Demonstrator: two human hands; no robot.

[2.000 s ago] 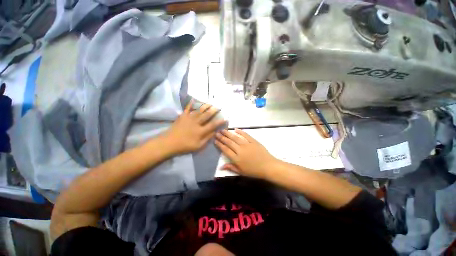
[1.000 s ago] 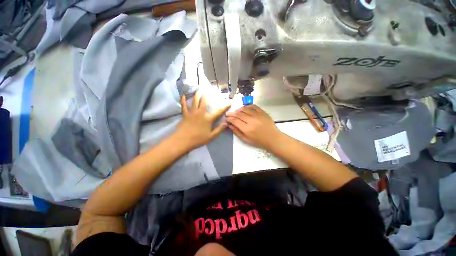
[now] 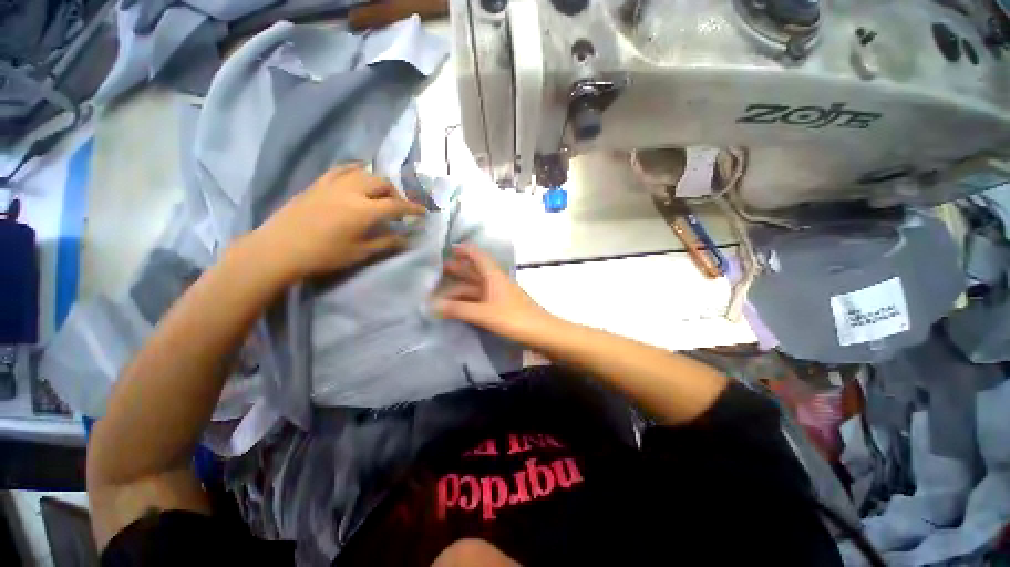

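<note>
A large grey cloth panel point(image 3: 377, 321) lies draped and rumpled on the table, left of the needle, its lower edge reaching my lap. My left hand point(image 3: 352, 219) is on the cloth's upper part, fingers bent and slightly blurred; the cloth bunches under them. My right hand point(image 3: 478, 290) is at the cloth's right part with thumb and fingers at a raised fold; the fingertips are blurred, so its hold is unclear. The sewing machine head point(image 3: 709, 100) stands at right. The blue part point(image 3: 555, 199) at its needle is clear of the cloth.
Snips with orange and blue handles point(image 3: 698, 240) lie under the machine arm beside beige cord point(image 3: 744, 210). A labelled grey piece point(image 3: 858, 288) lies at right above heaped cloth point(image 3: 941, 443). Blue tape point(image 3: 73, 210) runs down the left side. More cloth is heaped at top left.
My left hand has moved left and up, away from the needle. My right hand has moved left and down onto the cloth. The flat cloth near the needle has been drawn back and rumpled.
</note>
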